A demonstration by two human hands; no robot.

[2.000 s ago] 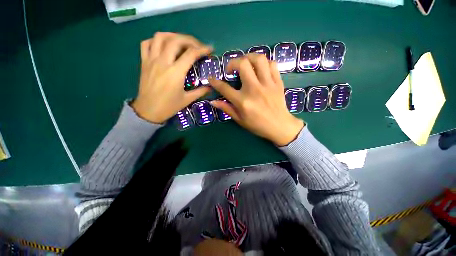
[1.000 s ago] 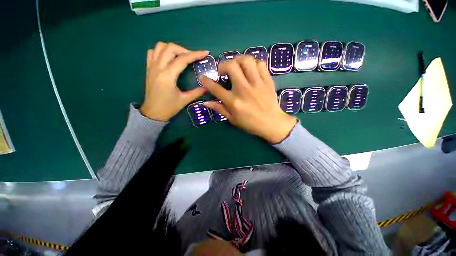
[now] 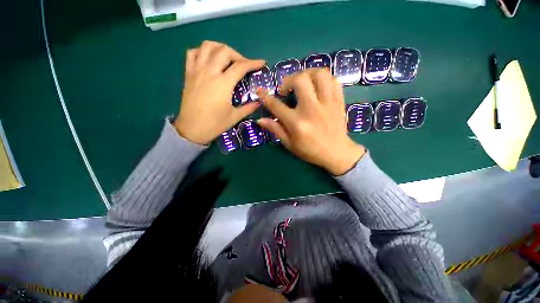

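Note:
Small dark smartwatches without straps lie in two rows on the green mat, screens lit. The far row (image 3: 347,67) shows grids of small icons; the near row (image 3: 388,115) shows lines of purple-white text. My left hand (image 3: 208,94) has its index finger above and its thumb below a smartwatch (image 3: 259,78) near the far row's left end, gripping its edges. My right hand (image 3: 314,115) is half open, with a fingertip at that watch's lower screen. It holds nothing visible and hides parts of both rows. Another watch shows partly beside my left fingers.
A white tray (image 3: 237,8) lies along the far edge. A pale yellow paper (image 3: 510,124) with a thin black pen (image 3: 497,100) is at the right. Part of a phone (image 3: 510,6) shows at the top right corner. A yellowish sheet (image 3: 7,165) is cut off at the left.
Since one second ago, both hands have moved one watch to the right along the far row, and the leftmost watch shows beside my left fingers. The camera view has shifted slightly.

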